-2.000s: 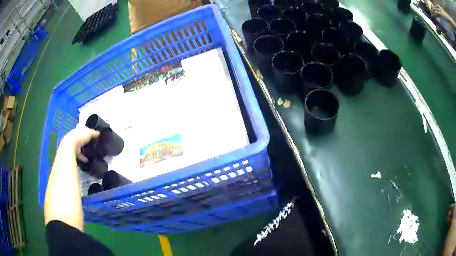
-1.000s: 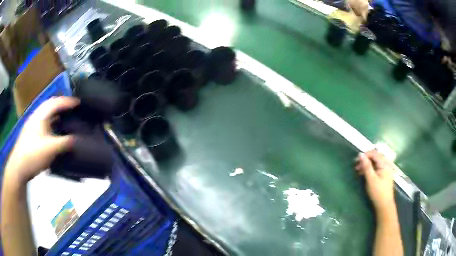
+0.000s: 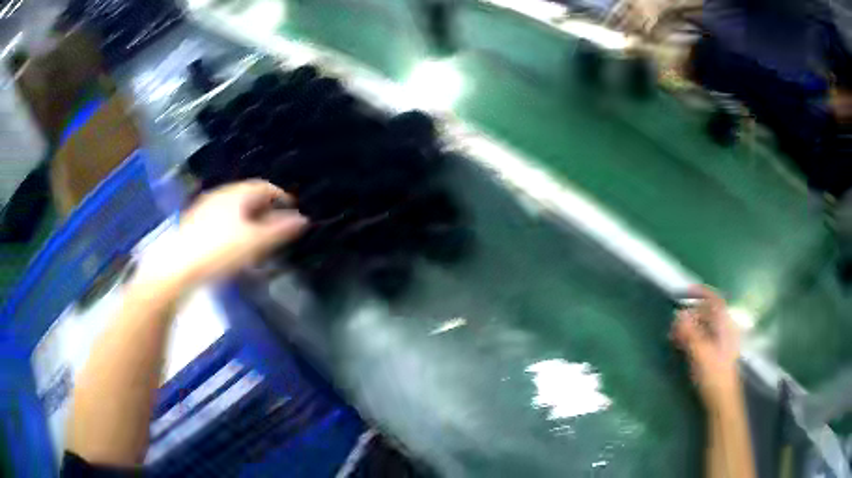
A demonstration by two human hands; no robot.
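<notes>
The view is blurred. Black cylindrical shells point(image 3: 355, 159) stand in a dense cluster on the dark green bench point(image 3: 495, 308). My left hand point(image 3: 234, 229) is at the near left side of the cluster, above the bench edge, its fingertips against the dark shapes. Blur hides whether it still grips any shell. My right hand point(image 3: 707, 336) is at the whitish rail on the right, fingers curled. I see no shell in it, but cannot tell whether it holds the rail.
The blue plastic crate point(image 3: 271, 411) is at lower left beside the bench, with a white liner sheet point(image 3: 191, 331) inside. Brown cardboard point(image 3: 98, 149) is behind it. Beyond the rail point(image 3: 570, 205) is the green conveyor belt point(image 3: 551, 121). A person in dark blue point(image 3: 761, 75) is opposite.
My left hand has gone from the crate, carrying dark shells, to the cluster on the bench. The view has swung right from the crate. My right hand has stayed at the rail since one second ago.
</notes>
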